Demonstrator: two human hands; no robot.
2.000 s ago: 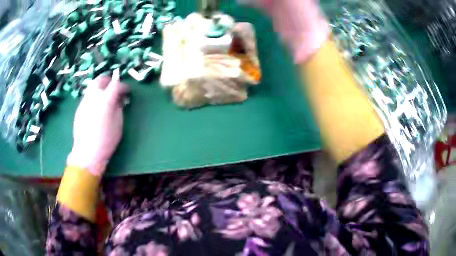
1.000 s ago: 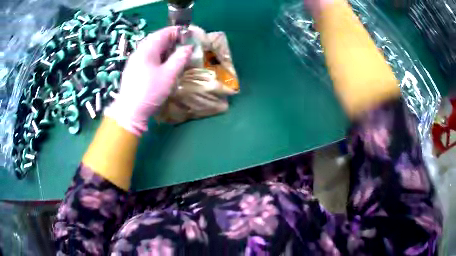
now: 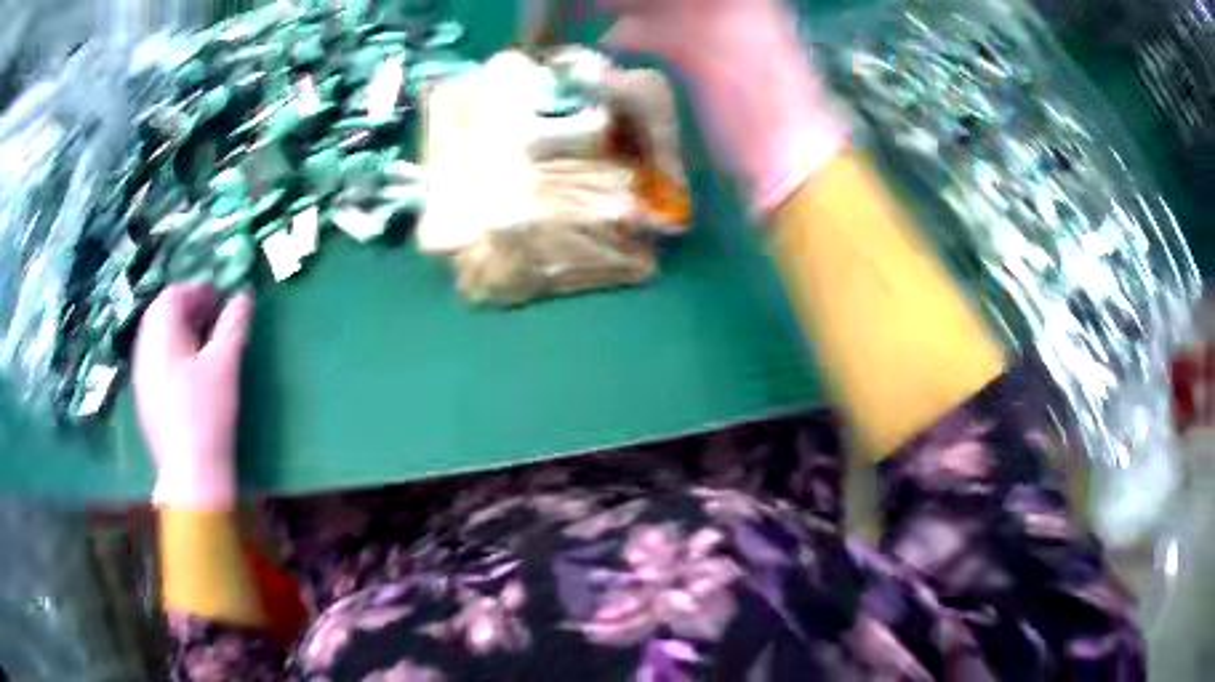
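The frame is motion-blurred. The wrapped fixture [image 3: 533,173], pale with an orange patch, stands mid-table, with a white piece with a teal round top [image 3: 570,100] on it. My left hand [image 3: 189,386], in a pink glove, is at the lower edge of the loose heap of teal-headed parts [image 3: 267,153]; its fingertips are by the parts, and blur hides whether it holds one. My right hand [image 3: 726,80], also gloved, is at the upper right of the fixture, its fingers reaching towards the fixture's top; whether it grips anything cannot be told.
A clear tray with many parts [image 3: 1026,200] lies at the right. Crumpled clear plastic [image 3: 47,200] lies left of the heap. The upright tool [image 3: 544,20] shows partly above the fixture. A red item [image 3: 1190,386] is at the far right. The green table's front edge [image 3: 560,460] runs before my body.
My left hand has left the fixture and moved down-left to the heap. My right hand has come from the tray side to the fixture. The view has shifted, with the fixture now farther right.
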